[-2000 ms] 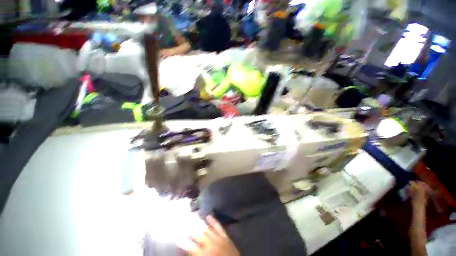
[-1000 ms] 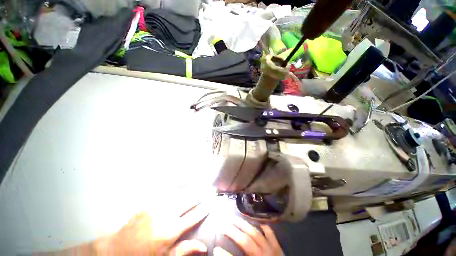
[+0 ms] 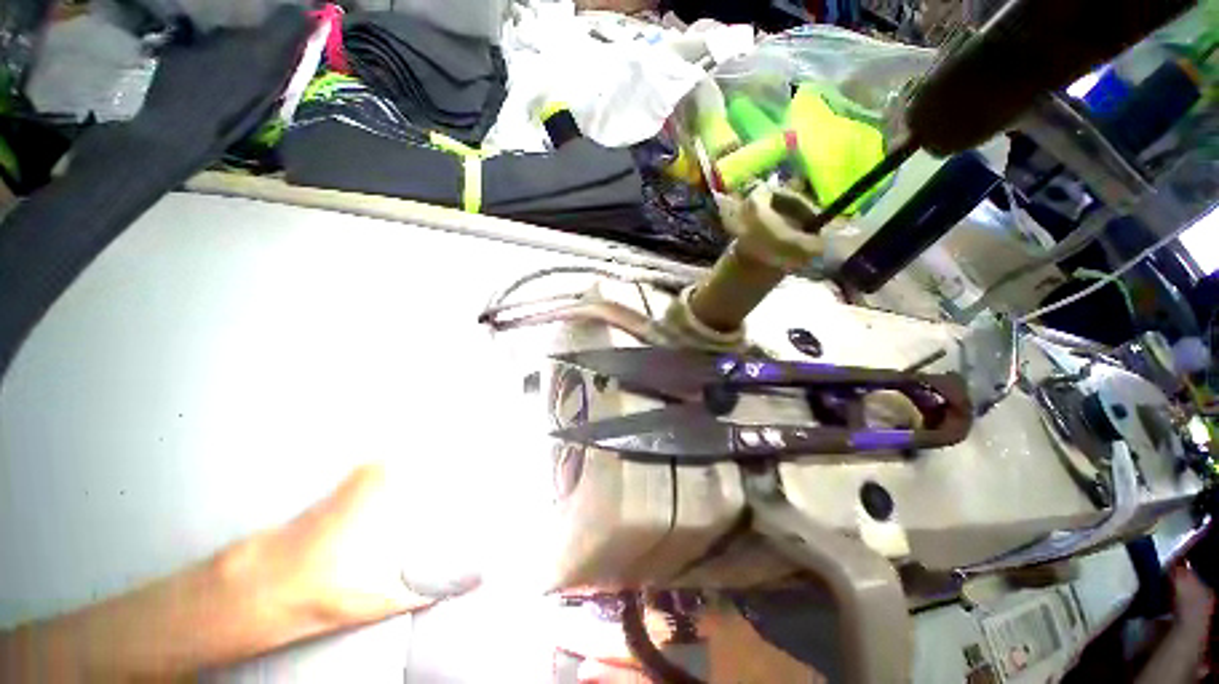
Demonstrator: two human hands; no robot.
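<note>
The cream machine head (image 3: 642, 515) fills the lower middle. Lamp glare hides the needle area. My left hand (image 3: 328, 555) lies on the white table left of the head, its fingers washed out. My right hand (image 3: 742, 648) shows only in part, low behind the curved guard (image 3: 869, 588); its fingers are mostly hidden. A dark grey panel (image 3: 802, 625) shows beneath the arm of the machine. A pale surface (image 3: 468, 644), fabric or table, lies beside my left hand. Whether either hand grips cloth is unclear.
Thread snips (image 3: 802, 408) lie on the head. A brown-handled tool (image 3: 989, 80) stands in the tan holder (image 3: 735, 274). A long dark strip (image 3: 134, 167) lies along the left. Tied dark pieces (image 3: 548, 181) lie behind. Another person's arm (image 3: 1179, 628) shows at right.
The view has moved closer to the machine head, which now covers more of my right hand. My left hand appears apart from my right; a second ago they were close together on dark cloth.
</note>
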